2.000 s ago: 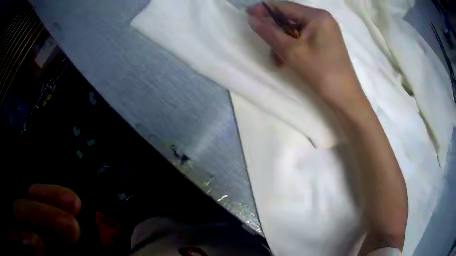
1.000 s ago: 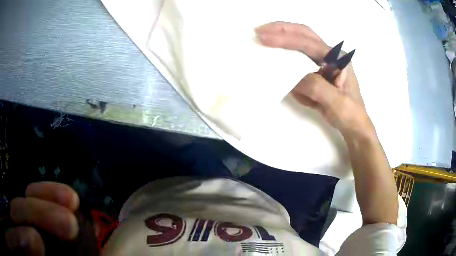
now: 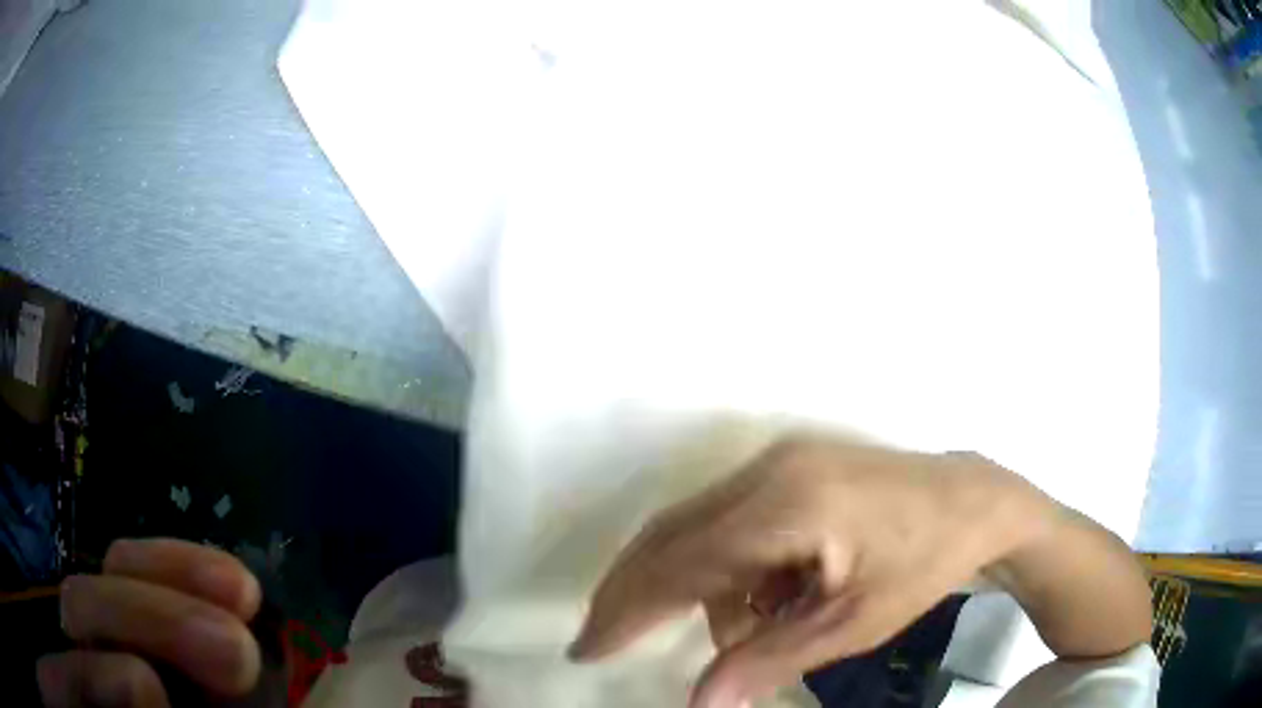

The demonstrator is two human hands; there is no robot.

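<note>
The off-white jacket (image 3: 817,235) is spread over the table, very bright, with few details showing. Its lower part hangs over the front edge in front of my shirt. My right hand (image 3: 803,567) is at the lower middle, over the hanging cloth, with thumb and fingers bent and pointing down-left. A small dark part of the thread snips (image 3: 783,591) shows in its palm; the blades are hidden. My left hand (image 3: 159,622) is at the lower left corner, away from the jacket. Only its curled fingers show, and what they may hold is hidden.
The blue-grey tabletop (image 3: 166,180) shows to the left and right of the jacket, with a worn, taped front edge (image 3: 332,367). Pale scraps lie on the dark floor below. A yellow wire basket (image 3: 1169,616) is at the lower right, and clutter is at the upper right.
My right hand has moved down toward me, and the snips' blades are no longer visible. The jacket now hangs lower over the table edge, covering much of my shirt. My left fingers look almost unchanged.
</note>
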